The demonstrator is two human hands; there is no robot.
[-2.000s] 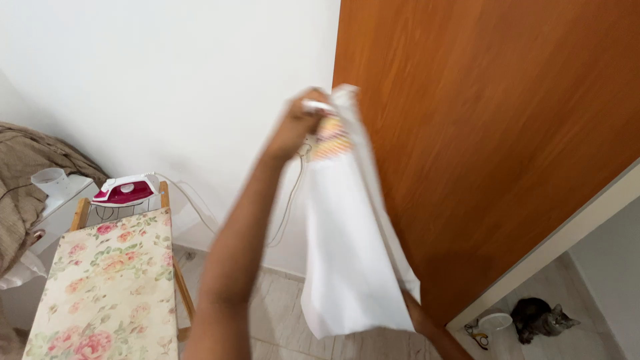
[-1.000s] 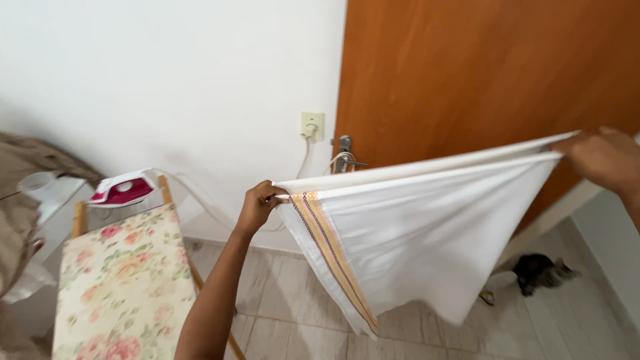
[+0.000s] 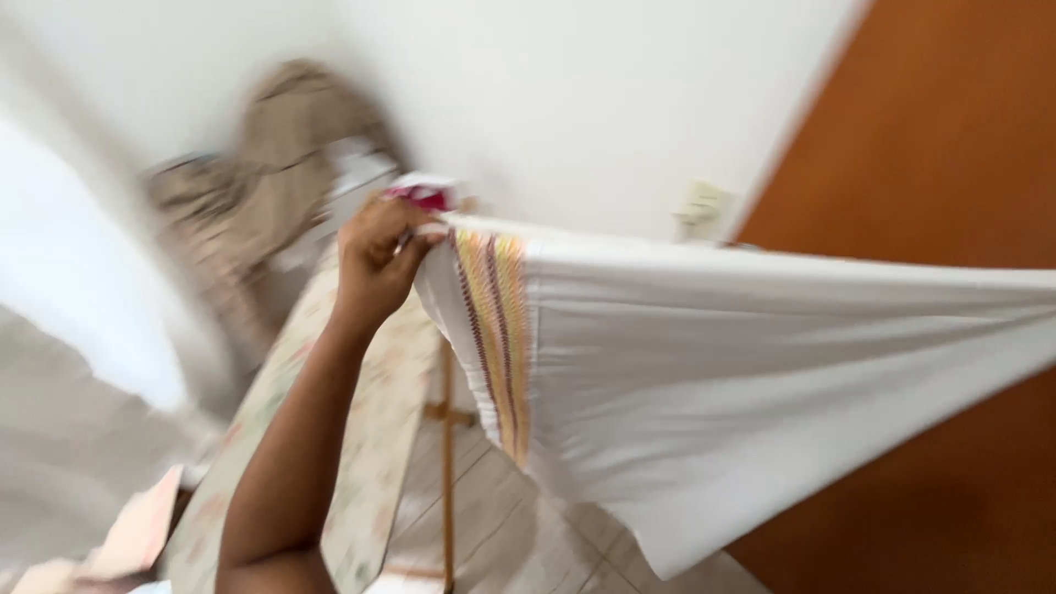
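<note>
A white cloth (image 3: 726,355) with a yellow, orange and maroon decorative band (image 3: 495,330) hangs stretched across the view. My left hand (image 3: 384,247) pinches its upper corner beside that band. The cloth runs off the right edge; my right hand is outside the view. Behind my left hand, a magenta and white clothes iron (image 3: 425,194) is partly hidden. Below and behind my left forearm stands an ironing board with a floral cover (image 3: 388,421).
Brown fabric (image 3: 289,140) is heaped at the back left. A wall outlet with a plug (image 3: 701,206) sits beside the brown wooden door (image 3: 949,148). The board's wooden leg (image 3: 448,495) stands on the tiled floor (image 3: 495,511). Pinkish fabric (image 3: 140,528) lies at the lower left.
The cloth, hanging bunched two seconds ago, is spread wide. My right hand, visible holding its far end one second ago, has left the view. The view has swung left.
</note>
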